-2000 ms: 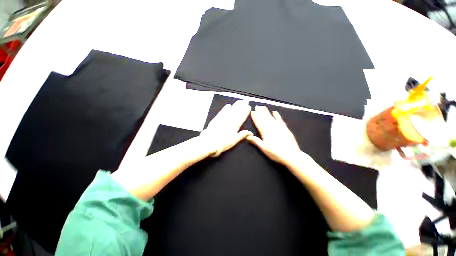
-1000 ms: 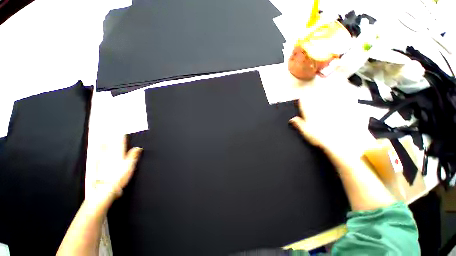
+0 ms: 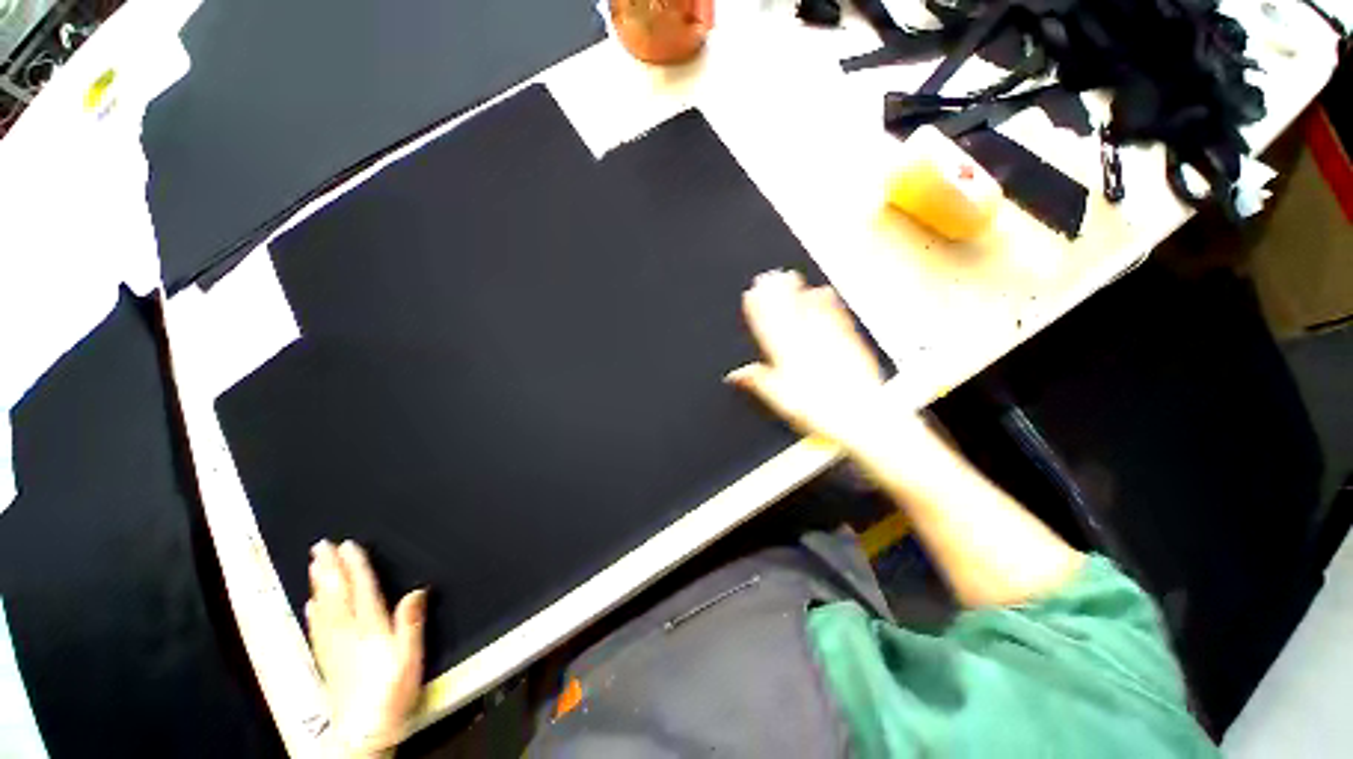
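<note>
A large matt black panel (image 3: 519, 326) with square notches at its far corners lies flat on the white table in front of me. My left hand (image 3: 361, 641) rests flat at its near left corner, fingers apart, holding nothing. My right hand (image 3: 809, 349) lies palm down on its right part near the table's front edge, fingers slightly apart and somewhat blurred. More black panels lie stacked behind it (image 3: 356, 89), and another dark piece (image 3: 104, 519) lies at the left.
A reddish-orange glue pot (image 3: 663, 22) is cut off by the top edge. A yellow and white block-like thing (image 3: 945, 186) lies on the right. Tangled black scraps (image 3: 1105, 74) lie at the far right. Dark material (image 3: 1172, 430) is beside the table, whose front edge (image 3: 638, 571) runs diagonally.
My hands have parted from the panel's far middle and come back to its near left corner and right side. The view has turned right and down, showing the table's front edge and my apron.
</note>
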